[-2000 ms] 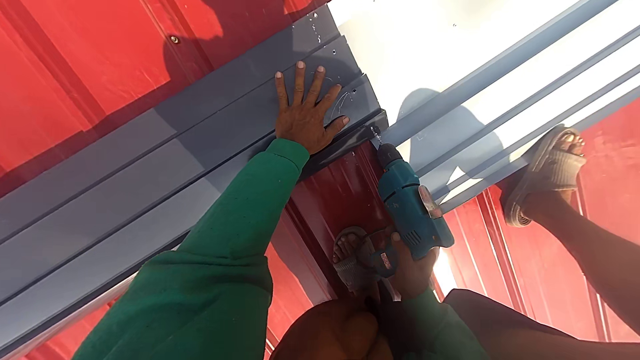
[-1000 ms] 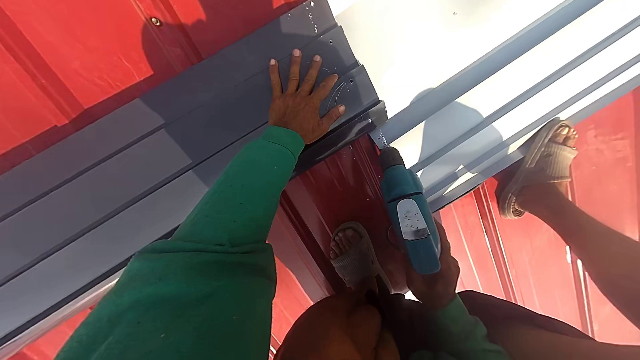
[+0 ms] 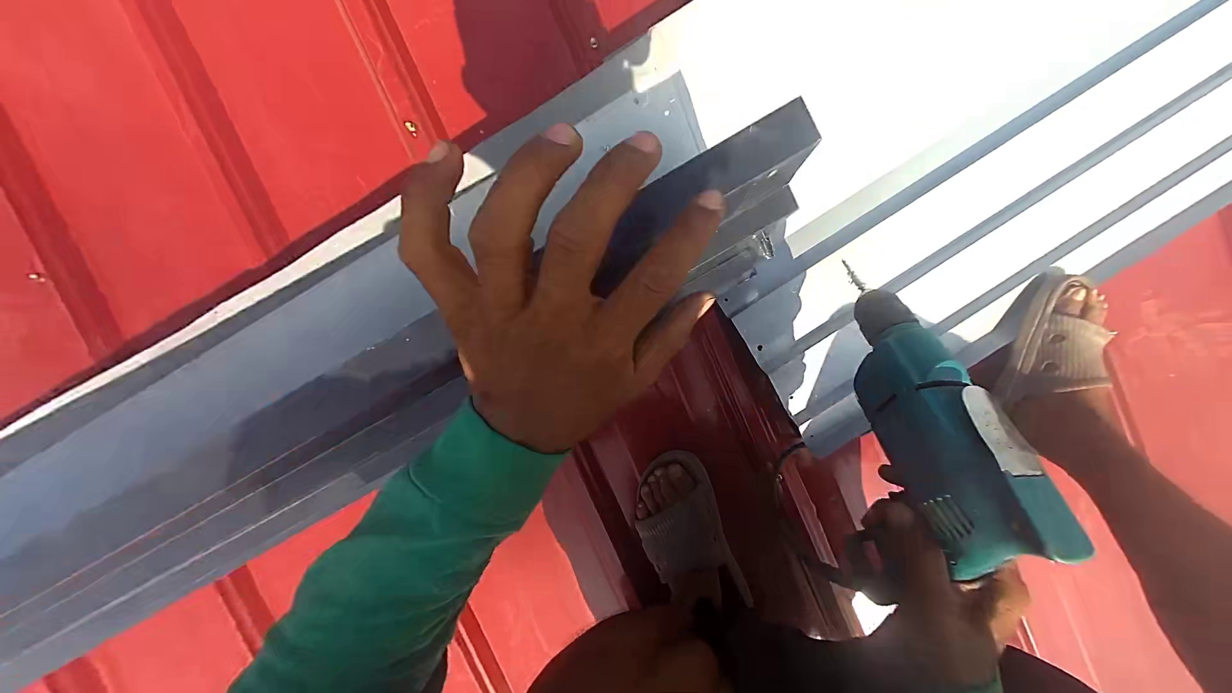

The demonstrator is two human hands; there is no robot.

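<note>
My left hand, in a green sleeve, has its fingers spread over a long grey metal trim panel. The panel looks tilted up, and its folded end stands out past the fingers; whether the palm presses on it I cannot tell. My right hand grips a teal power drill at the lower right. The drill's bit points up and left, apart from the panel end. Under that end, a pale metal sheet shows a few small holes.
Red ribbed metal roofing with screws lies all around. White ribbed sheet runs to the upper right. My sandalled feet stand on either side of the drill, one at the lower middle, the other at the right. A dark cord lies near the drill.
The grey panel lay flat under my left hand and now appears tipped, its end face showing. The drill, whose tip was by the panel's corner, has moved away to the right.
</note>
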